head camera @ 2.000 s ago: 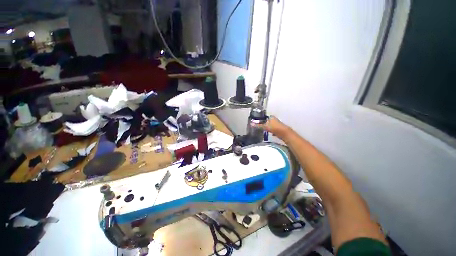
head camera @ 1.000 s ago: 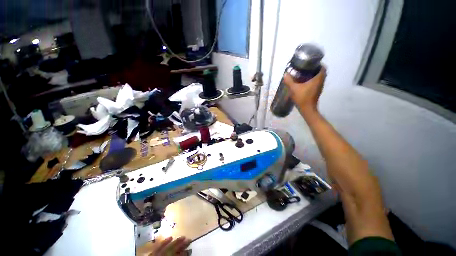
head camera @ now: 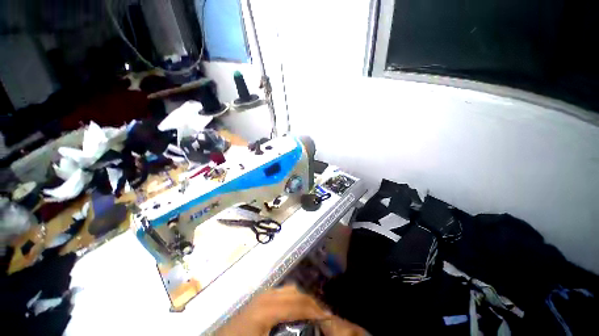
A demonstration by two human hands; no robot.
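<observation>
A blurred patch of my hands (head camera: 279, 305) shows at the bottom edge, around the dark shiny top of the metal bottle (head camera: 295, 329). The bottle's body is cut off by the frame. My right hand appears to hold it; where one hand ends and the other begins is unclear. The white and blue sewing machine (head camera: 230, 187) stands on the white table beyond my hands, with no hand on it. Black-handled scissors (head camera: 265, 230) lie on the machine bed.
Black cut pieces (head camera: 410, 252) with pale strips are piled at the right. White and black scraps (head camera: 82, 157) cover the back table at left. Dark thread cones (head camera: 242, 88) stand behind the machine by the wall. A black round object (head camera: 310, 201) lies at the table's right end.
The bottle was lifted from behind the machine by my right hand, then brought down to the bottom edge. The view has turned right, showing the black pile.
</observation>
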